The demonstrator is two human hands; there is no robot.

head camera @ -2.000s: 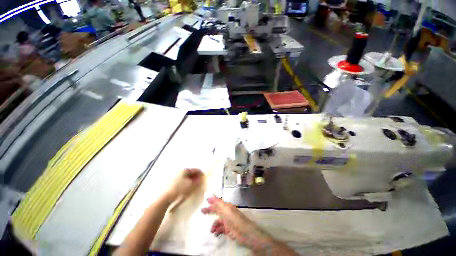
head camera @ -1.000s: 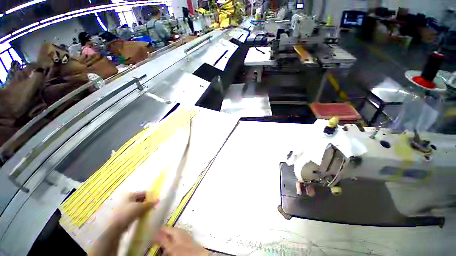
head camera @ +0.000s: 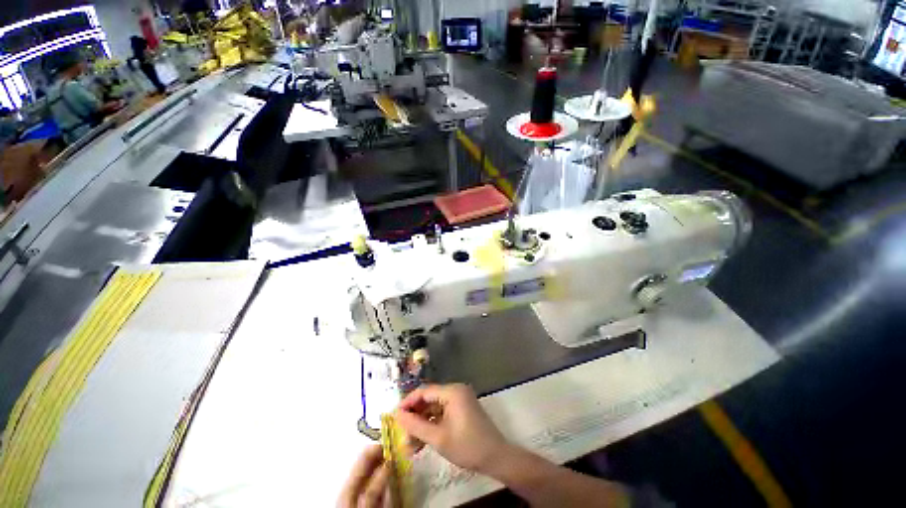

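Observation:
A yellow strip [head camera: 389, 434] stands between my two hands just in front of the sewing machine [head camera: 586, 260]. My left hand [head camera: 368, 480] is cut off by the bottom edge and has its fingers around the strip's lower part. My right hand [head camera: 452, 425] pinches near the strip's upper end, close to the presser foot [head camera: 412, 372]. Whether the strip's end is under the foot cannot be told. More yellow strips [head camera: 75, 362] lie side by side on the pale board [head camera: 159, 347] at the left.
A black thread cone [head camera: 543, 97] on a red base stands behind the machine. A red tray [head camera: 472, 204] lies behind it. A long metal conveyor [head camera: 94, 189] runs along the left. A grey covered stack [head camera: 795, 114] stands at the far right. A person [head camera: 75, 99] is far back left.
Both hands have moved right from the board to the machine's needle area, with a yellow strip between them. The view has turned right. The cloth is no longer seen over the machine head.

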